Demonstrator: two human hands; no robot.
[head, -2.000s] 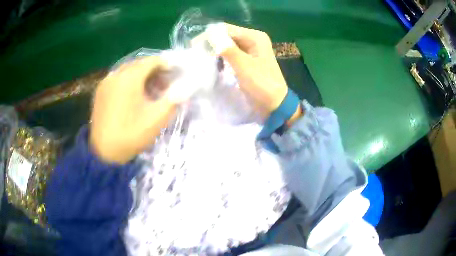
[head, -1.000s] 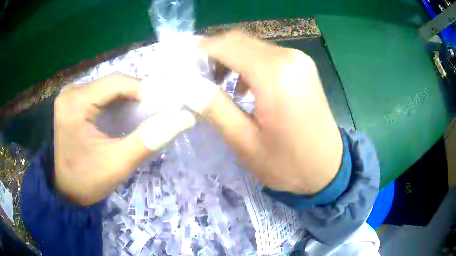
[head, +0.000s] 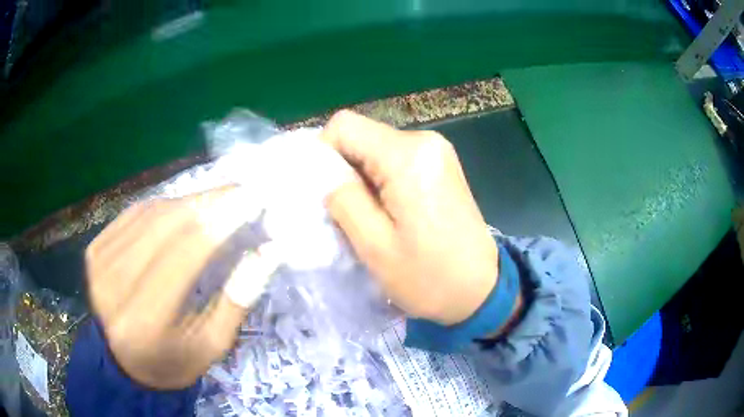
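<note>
A large clear bag of white plastic parts (head: pixel 302 370) bulges below my hands, close to me. Its gathered neck (head: pixel 302 195) is overexposed, and a clear end sticks out beyond my fingers at the upper left. My left hand (head: pixel 163 285) pinches the neck from the left, with white coverings on finger and thumb tips. My right hand (head: pixel 416 220), with a blue band at the wrist, grips the neck from the right. The exact fingertip contact is lost in glare. A white printed sheet or label (head: pixel 436 379) shows at the bag's right side.
A clear bag of brass-coloured parts (head: pixel 53 318) with a white label lies at the far left. A worn brown edge (head: pixel 440 104) crosses behind the hands, with a green surface (head: pixel 326 57) beyond. A green mat (head: pixel 628 187) and a round blue disc (head: pixel 639 358) are at the right.
Both hands stay on the bag neck and have shifted lower in view since one second ago. The clear bag end now points to the upper left instead of up. The left fingers are closer together.
</note>
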